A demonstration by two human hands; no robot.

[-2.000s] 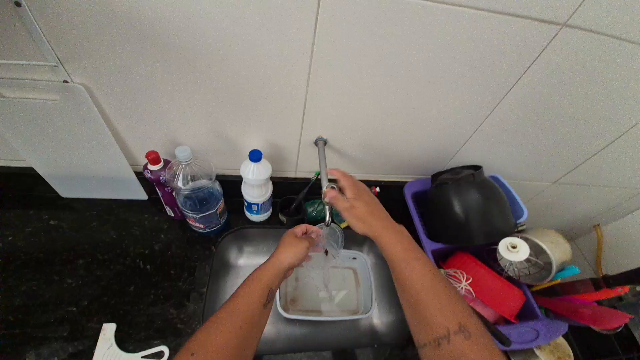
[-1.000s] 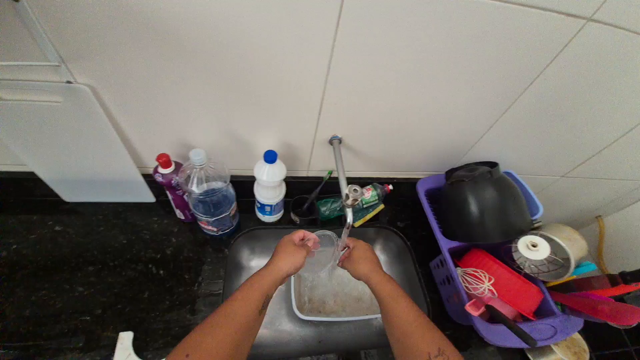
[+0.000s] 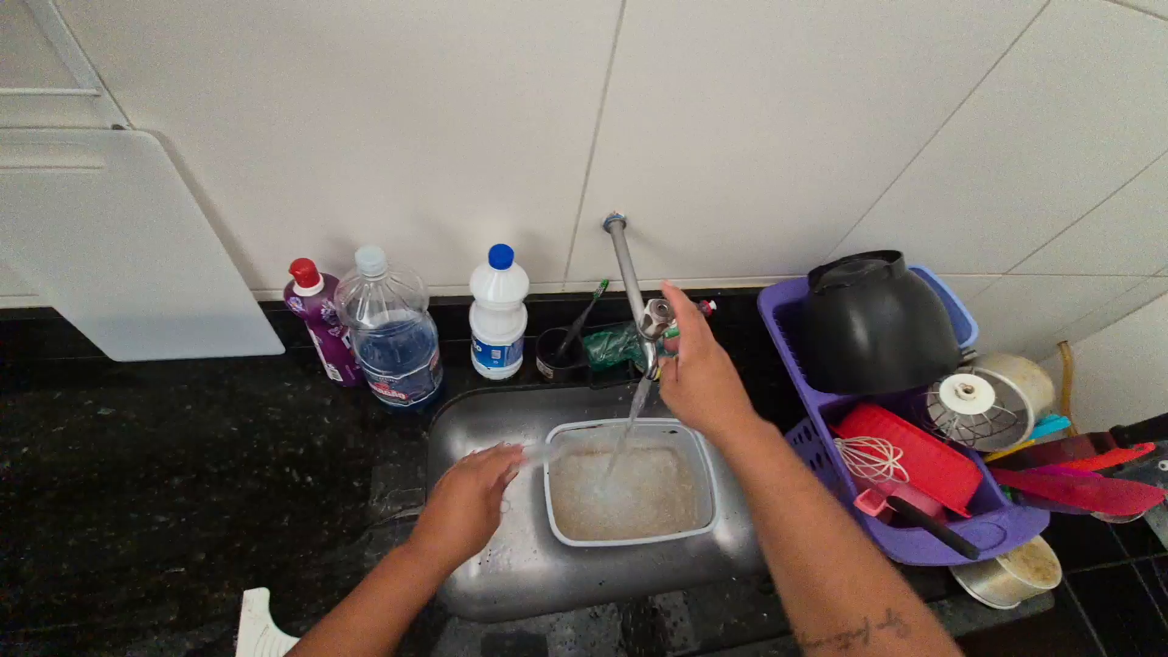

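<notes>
Water runs from the metal tap into a rectangular plastic tub with a pale rim, which holds cloudy water in the steel sink. At the tap's handle, my right hand has its index finger raised and its fingers around the handle's right side. Left of the tub, above the sink, my left hand pinches a clear plastic cup, blurred and hard to see against the tub's rim.
Behind the sink stand a white bottle, a large clear bottle of blue liquid, a purple bottle and a dark cup with a brush. A purple dish rack at right holds a black vessel, a red container and whisks.
My right hand has moved from beside the clear cup up to the tap's handle. My left hand has moved left, away from the stream, with the cup.
</notes>
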